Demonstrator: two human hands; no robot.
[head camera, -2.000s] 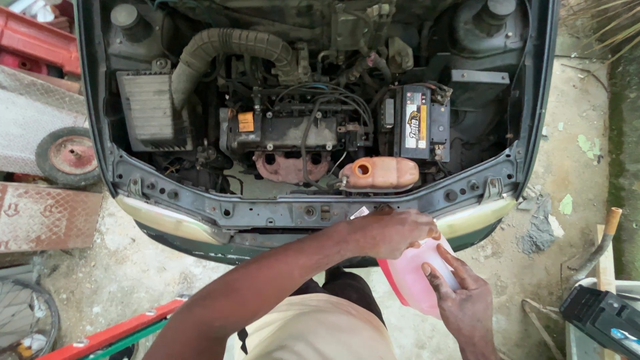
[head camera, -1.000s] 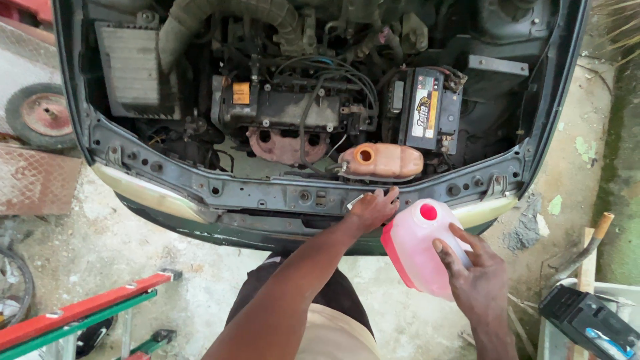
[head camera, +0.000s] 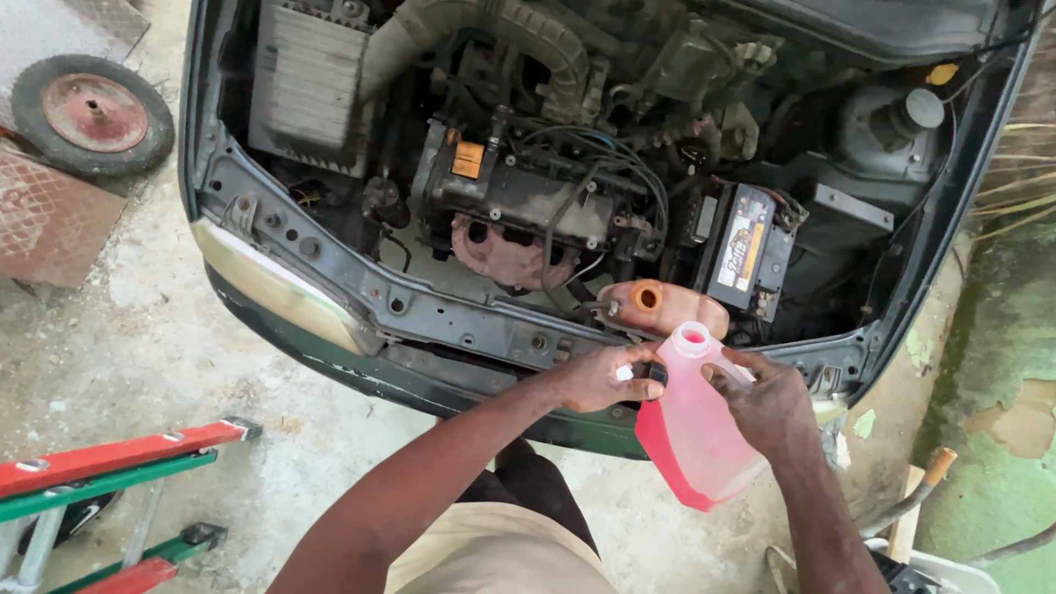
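Note:
A translucent plastic jug (head camera: 701, 421) of pink-red liquid is uncapped, its mouth upward, just in front of the coolant expansion tank (head camera: 681, 309). My right hand (head camera: 763, 396) grips the jug by its handle side. Beside the jug's neck, my left hand (head camera: 610, 378) holds a black screw cap (head camera: 657, 375) between its fingers, along with a small white piece (head camera: 624, 373). The orange-brown tank's filler neck stands uncapped. To the tank's right sits the car battery (head camera: 747, 247); behind and left of it is the engine (head camera: 520, 198).
The car's front crossmember (head camera: 429, 309) runs between my body and the engine bay. A red and green stepladder (head camera: 107, 462) lies at the lower left, a wheel (head camera: 95, 114) at the upper left. At the lower right are a wooden-handled tool (head camera: 916, 491) and a white container (head camera: 949, 569).
The jug, its mouth covered by my left hand two seconds ago, now shows uncapped near the tank. My left hand went to the car's front edge, then to the jug. The view has shifted.

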